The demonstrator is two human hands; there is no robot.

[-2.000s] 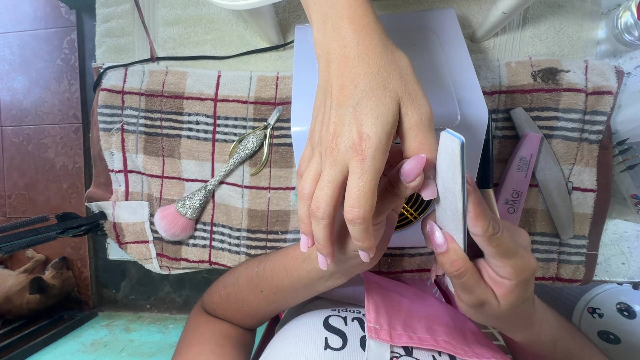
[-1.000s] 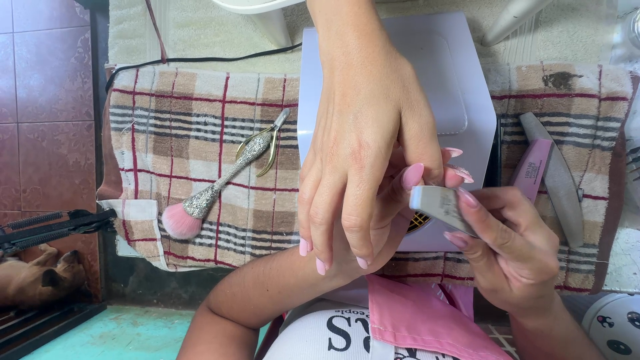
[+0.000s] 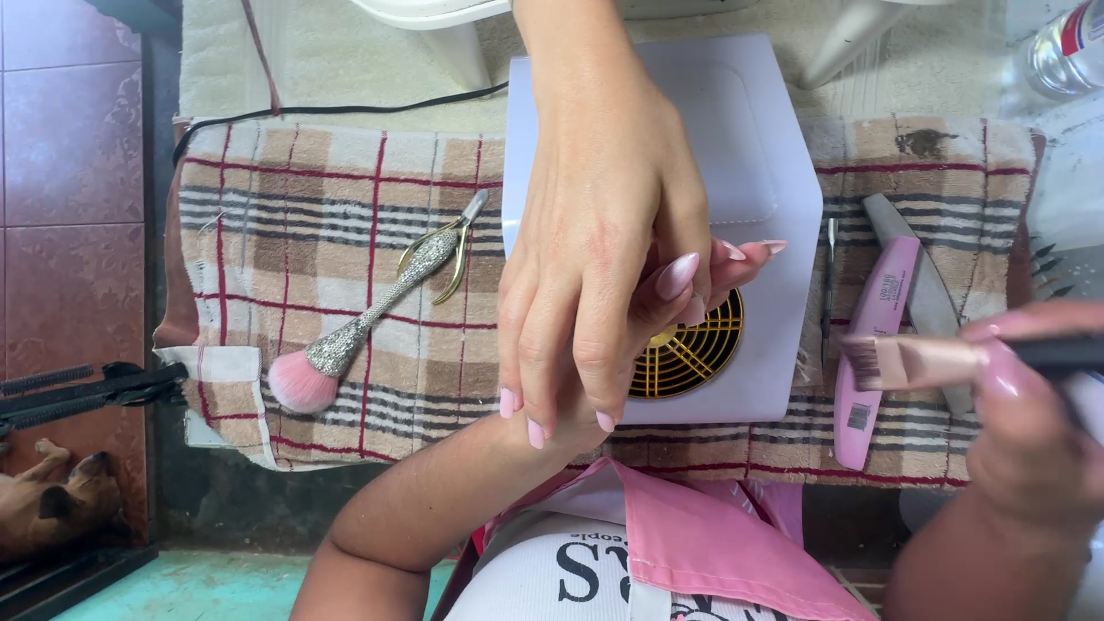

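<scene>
Another person's hand [image 3: 604,233] reaches in from the top, palm down, with pale pink nails. My left hand [image 3: 677,280] is beneath it, largely hidden, its thumb and fingers around the person's index finger. At the right, my right hand [image 3: 1022,423], partly blurred, holds a flat brush [image 3: 918,362] with a black handle, its bristles pointing left above a pink nail file. Below the two joined hands lies a white nail dust collector [image 3: 759,172] with a round black and gold grille [image 3: 699,354].
On the plaid towel [image 3: 328,207] lie a glittery brush with pink bristles [image 3: 302,379], cuticle nippers [image 3: 466,241], a thin metal tool [image 3: 830,276], a pink nail file [image 3: 893,276] and a grey file [image 3: 927,285]. A black cable [image 3: 371,109] runs behind. A plastic bottle [image 3: 1065,56] stands upper right.
The buffer block my right hand held at the person's fingertip is out of view; that hand has moved right and now holds the flat brush. My left hand keeps its hold on the finger.
</scene>
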